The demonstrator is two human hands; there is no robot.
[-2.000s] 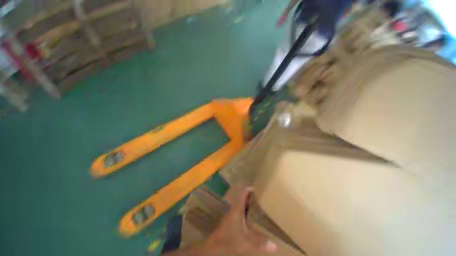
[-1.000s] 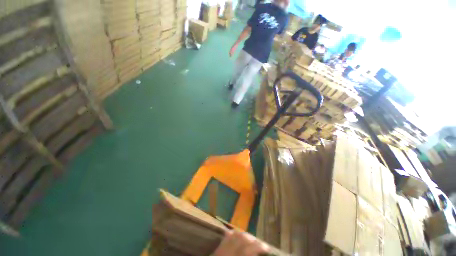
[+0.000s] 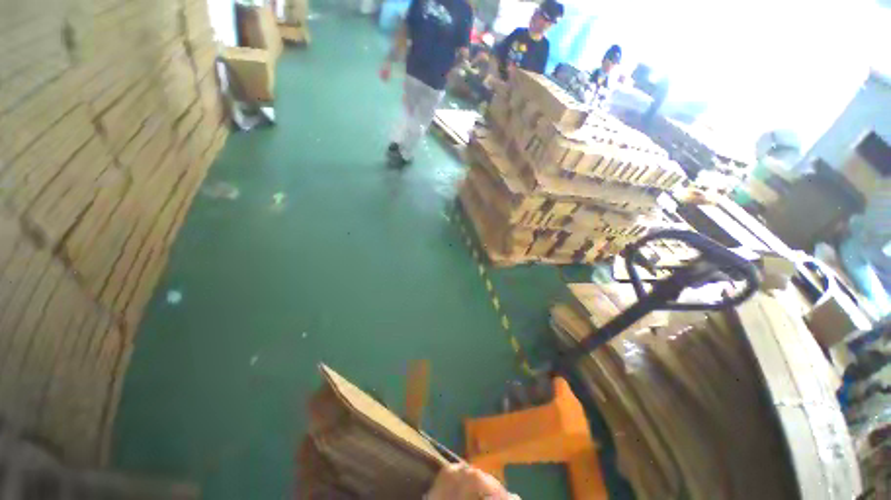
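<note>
A bundle of brown carton blanks [image 3: 366,444] shows at the bottom centre, its layered edges facing up and left. One hand [image 3: 469,483], cut off by the bottom edge, grips the top edge of the bundle; it looks like my right hand. My left hand is not in view. The lower part of the bundle is outside the picture.
An orange hand pallet truck [image 3: 532,435] with a black handle [image 3: 635,317] stands right of the bundle, beside stacked cardboard [image 3: 684,391]. Carton stacks [image 3: 88,195] line the left. Another stack [image 3: 557,186] stands ahead. A person [image 3: 430,68] walks on the green floor; others are behind.
The view has moved forward along the floor. The pallet truck now lies lower and further right. The hand still holds the bundle. The wooden pallets at the left have mostly left the view.
</note>
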